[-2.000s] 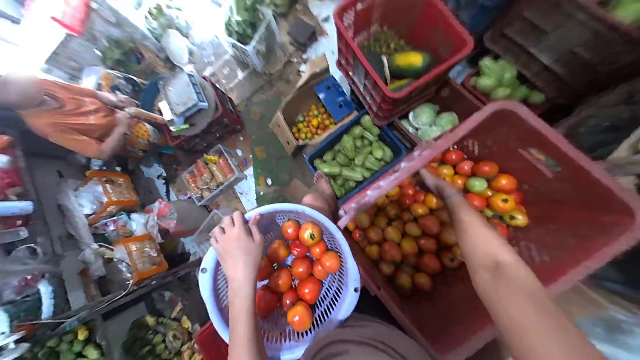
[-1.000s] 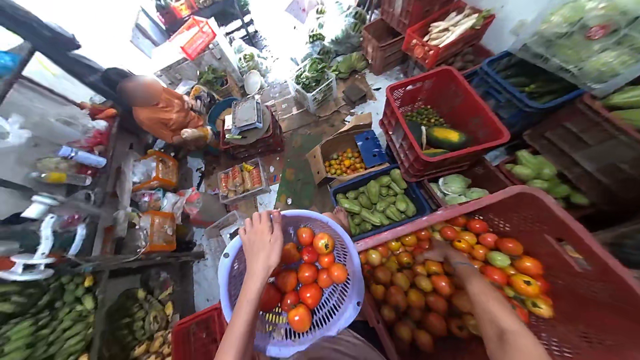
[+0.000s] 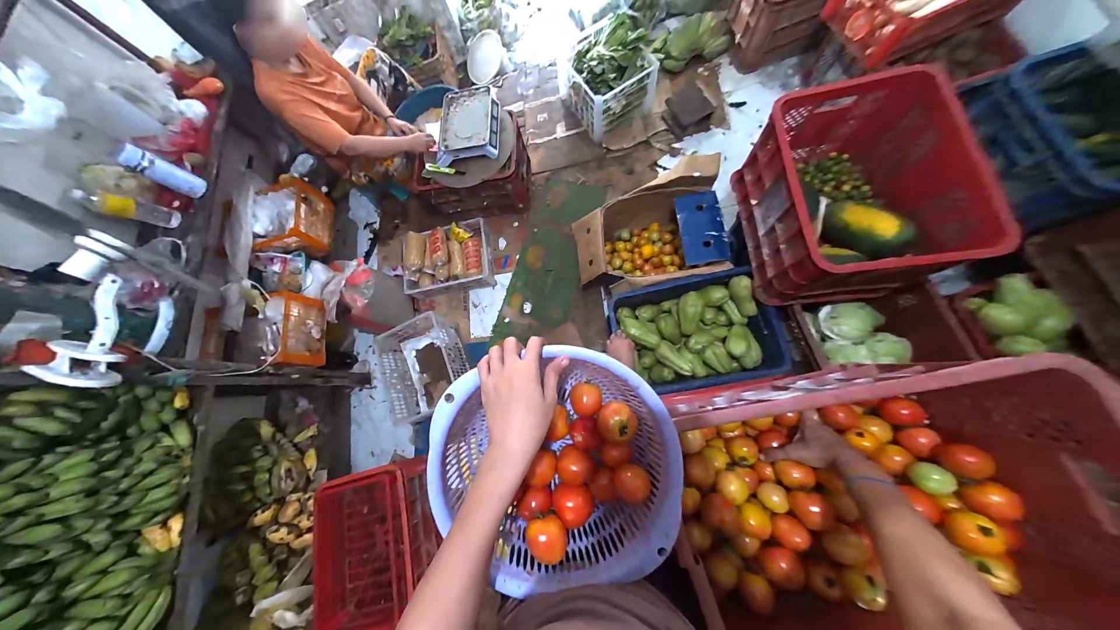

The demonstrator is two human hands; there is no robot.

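Observation:
My left hand [image 3: 516, 394] lies over the far rim of a lavender plastic colander [image 3: 669, 437], fingers on the edge. Several red tomatoes [image 3: 573, 464] rest inside the colander, beside my wrist. To the right, my right hand [image 3: 809, 442] reaches down among tomatoes [image 3: 792, 503] in a large red plastic crate [image 3: 1059, 446]; its fingertips are partly hidden, so whether it grips one cannot be told. The crate's tomatoes are red, orange and yellow, with a greenish one [image 3: 932, 478] right of my wrist.
Beyond the crate stand a blue crate of green chayotes [image 3: 691, 328], a cardboard box [image 3: 591, 245] of small tomatoes and a red crate [image 3: 954, 166] with a papaya-like fruit. A person in an orange shirt [image 3: 306, 96] is by a weighing scale [image 3: 470, 122]. Green bananas [image 3: 79, 507] lie at left.
My right hand was nearer the crate's far edge two seconds ago and is now among the tomatoes. My left hand stays on the colander rim. The view has shifted.

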